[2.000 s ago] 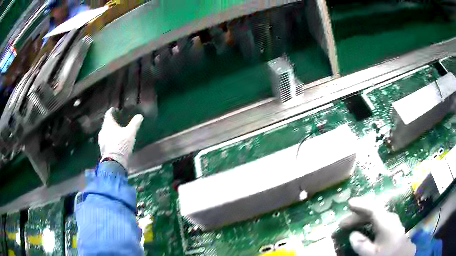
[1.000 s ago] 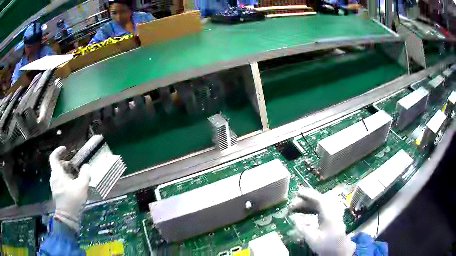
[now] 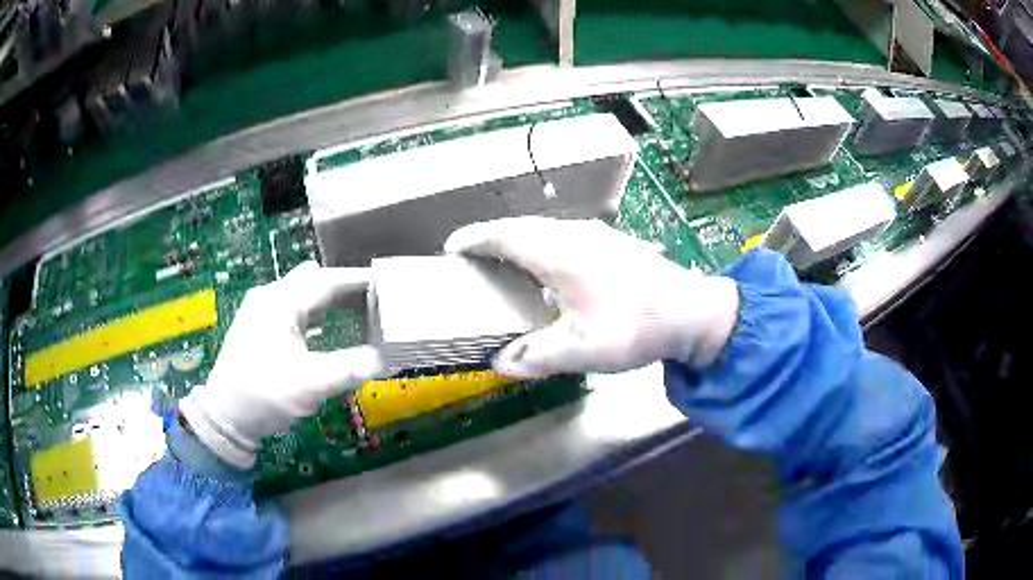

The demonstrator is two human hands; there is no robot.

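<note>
Both my hands wear white knitted gloves. A small silver finned heat sink [image 3: 447,300] is held between them, over the front part of a green circuit board [image 3: 323,448]. My left hand [image 3: 278,357] grips its left end with thumb and fingers. My right hand [image 3: 589,295] grips its right end. A yellow insulating strip [image 3: 436,394] shows just below the heat sink. Behind my hands, a large heat sink [image 3: 453,181] stands on the same board, with a thin black wire and white end over it. The underside of the held heat sink is hidden.
On the left, another board has two yellow strips [image 3: 119,334]. On the right, boards carry large [image 3: 770,142] and small heat sinks [image 3: 833,221]. Metal rails run behind and in front [image 3: 453,487]. A small finned block [image 3: 470,48] stands on the rear rail by green shelves.
My left hand has brought the small heat sink from the shelf side to the board in front of me. My right hand now holds it too. The view has tilted down.
</note>
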